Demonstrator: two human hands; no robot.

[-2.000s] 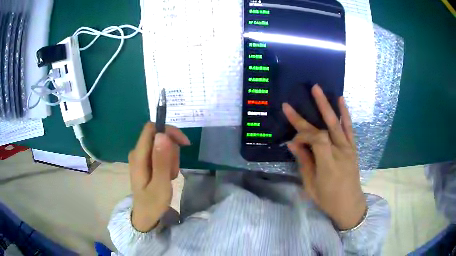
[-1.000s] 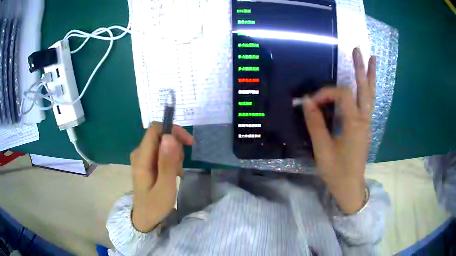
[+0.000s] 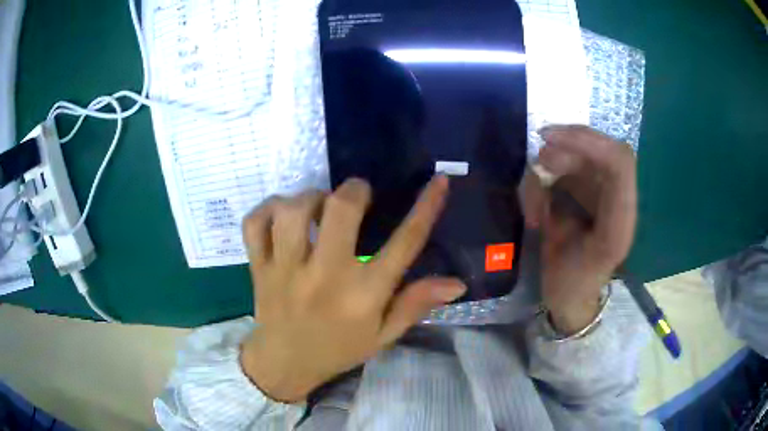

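Observation:
The black tablet (image 3: pixel 459 109) lies face up with its screen lit. Small white text shows at its top left, an orange-red square at lower right, and part of a green square at lower left. My left hand (image 3: pixel 324 278) is spread over its lower left, nothing visible in it, index fingertip just below a small white rectangle on the screen. My right hand (image 3: pixel 585 210) is curled at the tablet's right edge, with a small pale tip at the fingers. A dark pen (image 3: pixel 657 321) with yellow band and blue end sticks out behind it, its middle hidden, seemingly held.
A printed sheet (image 3: pixel 223 151) lies left of the tablet on the green mat (image 3: pixel 699 151). Bubble wrap (image 3: pixel 616 84) shows around the tablet. A white power strip (image 3: pixel 66 215) with a black adapter (image 3: pixel 18 162) and thin white cables stands at left.
My left hand has moved right onto the tablet, and its dark pointed tool no longer shows. The test list has given way to a mostly dark screen. My right hand has moved off the screen.

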